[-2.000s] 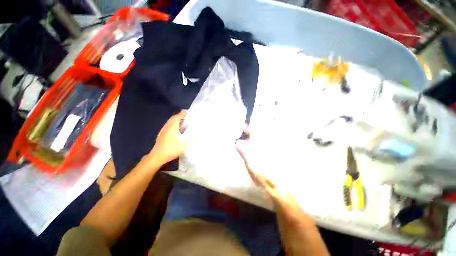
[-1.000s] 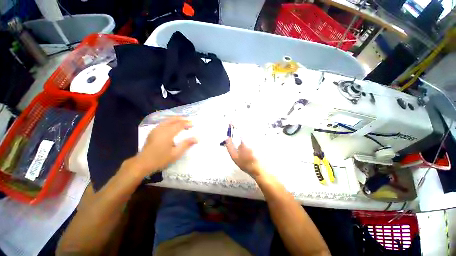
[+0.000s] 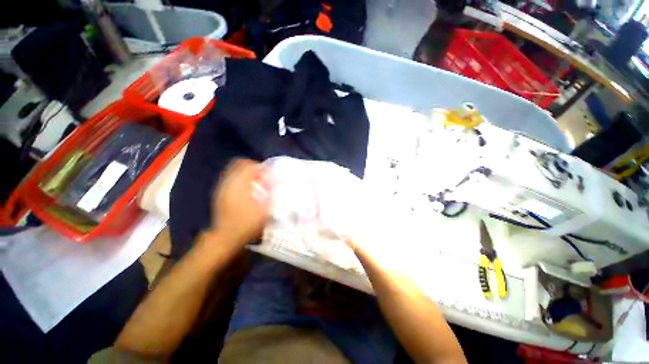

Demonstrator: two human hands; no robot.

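A clear plastic bag [image 3: 309, 188] lies over the table's front part between my hands, partly on the dark garment. My left hand [image 3: 240, 195] is blurred and grips the bag's left side. My right hand [image 3: 349, 245] is at the bag's lower right, washed out by glare; its fingers are hidden by the bag, so its grip cannot be told. The dark garment [image 3: 245, 106] is heaped to the left and behind the bag, with small white bits showing on it.
The sewing machine [image 3: 569, 202] stands right, with yellow-handled pliers [image 3: 491, 264] and an accessory tray [image 3: 576, 313] near it. Orange-red baskets [image 3: 132, 226] stand left, one with a white tape roll [image 3: 187, 97]. A pale blue tub [image 3: 427, 75] runs along the back.
The plastic bag, flat beside my left hand a second ago, is now bunched up between my hands. My left hand has closed on it. My right hand has moved down to its lower edge. The view has shifted.
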